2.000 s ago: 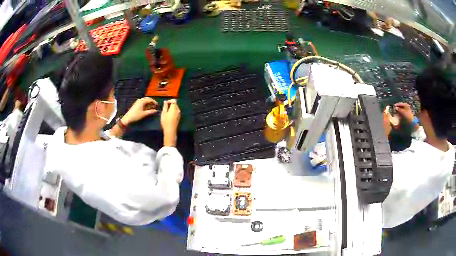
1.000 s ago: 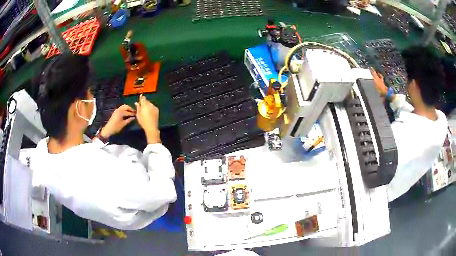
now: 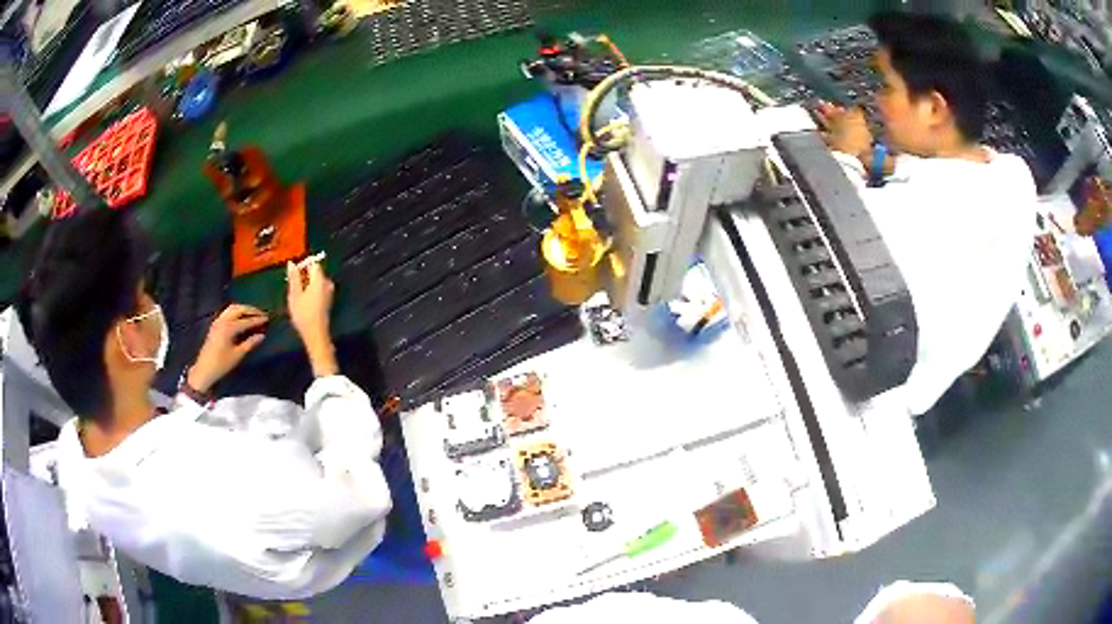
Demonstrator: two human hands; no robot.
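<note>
Neither of my hands can be made out. White cloth shapes, perhaps my clothing, are cut off by the bottom edge. In front of me is a white machine bed (image 3: pixel 659 488). On it are two white square fixtures (image 3: pixel 488 488), a reddish-brown fixture (image 3: pixel 522 402) and an orange-brown fixture (image 3: pixel 545 473) in a block. A small black ring-shaped part (image 3: pixel 596 516) lies nearer me. A green-handled tool (image 3: pixel 650 540) with a thin shaft lies beside a loose brown square block (image 3: pixel 728 517).
The machine's gantry head (image 3: pixel 689 152) and black cable chain (image 3: pixel 835 262) rise at the right. Black trays (image 3: pixel 445 256) lie behind the bed. A person (image 3: pixel 220 488) at left works near an orange press (image 3: pixel 268 228). Another person (image 3: pixel 963 232) sits at right. A yellow device (image 3: pixel 573 250) stands behind.
My view has turned and moved, so the bench contents appear shifted left and tilted. White shapes have come in at the bottom edge. The left person's hands are now farther apart.
</note>
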